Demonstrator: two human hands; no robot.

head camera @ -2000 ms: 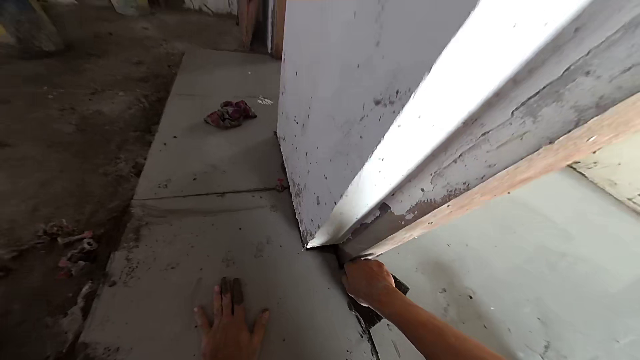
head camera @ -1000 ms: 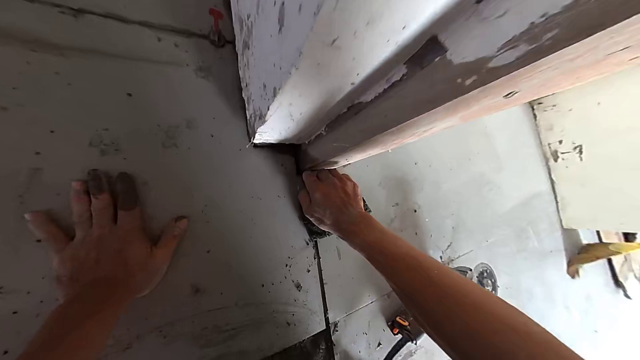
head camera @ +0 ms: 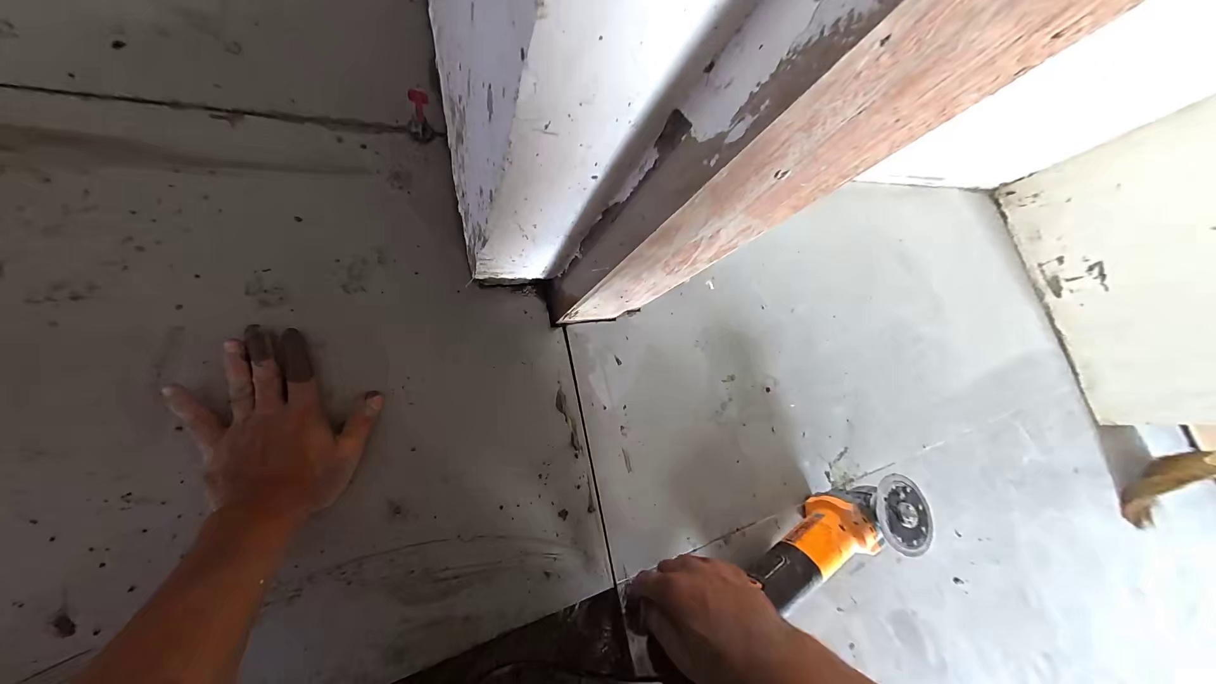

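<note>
My left hand [head camera: 280, 442] rests palm down with fingers spread on a grey floor tile [head camera: 418, 399]; its fingertips are dirty. Lower down, my right hand [head camera: 708, 608] is curled around a dark object, mostly hidden beneath it, by the narrow joint [head camera: 591, 456] between tiles. Just right of that hand lies an orange and black angle grinder [head camera: 826, 541] with a cutting disc [head camera: 904, 515]. The joint runs up to the foot of a wooden door frame [head camera: 741, 199], which stands beside a white wall edge [head camera: 570, 142].
A red tile spacer [head camera: 419, 103] stands in a joint by the wall at upper left. A pale panel or wall [head camera: 1121, 266] rises on the right, with a yellowish-brown object [head camera: 1168, 483] near its lower end. A dark gap in the floor [head camera: 560, 641] borders the tiles at the bottom.
My right hand has moved from the foot of the door frame down along the joint, towards me. My left hand stays spread on the tile. The view has shifted, showing the whole grinder.
</note>
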